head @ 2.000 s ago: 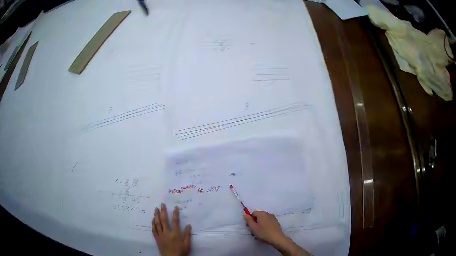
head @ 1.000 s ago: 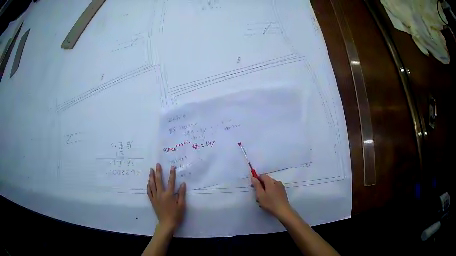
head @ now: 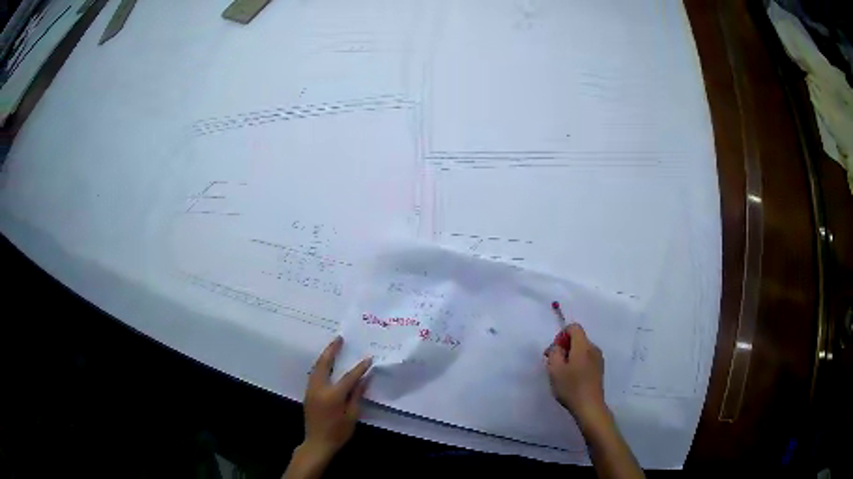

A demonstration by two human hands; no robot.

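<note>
The white note sheet point(head: 524, 351), with faint dark and red handwriting, lies over the near edge of the large printed paper marker point(head: 552, 112). The sheet is wrinkled at its lower left. My left hand point(head: 332, 407) is bare and holds the sheet there, thumb and fingers at its edge; the fingertips are partly hidden. My right hand point(head: 578, 370) is bare and holds a red pen point(head: 562, 335), tip pointing away from me, over the right part of the sheet. Whether the tip touches the paper is unclear.
A flat grey-brown strip point(head: 245, 9) and another narrow strip point(head: 116, 21) lie at the far left of the marker. On the right, a clear ruler point(head: 751, 243) lies on the brown table point(head: 781, 140), beside a metal rail point(head: 823, 281). Cream cloth point(head: 823, 89) lies beyond the rail.
The view has shifted and turned. The note sheet is now turned clockwise and creased near my left hand, which has gone from lying flat to gripping its edge. My right hand still holds the pen.
</note>
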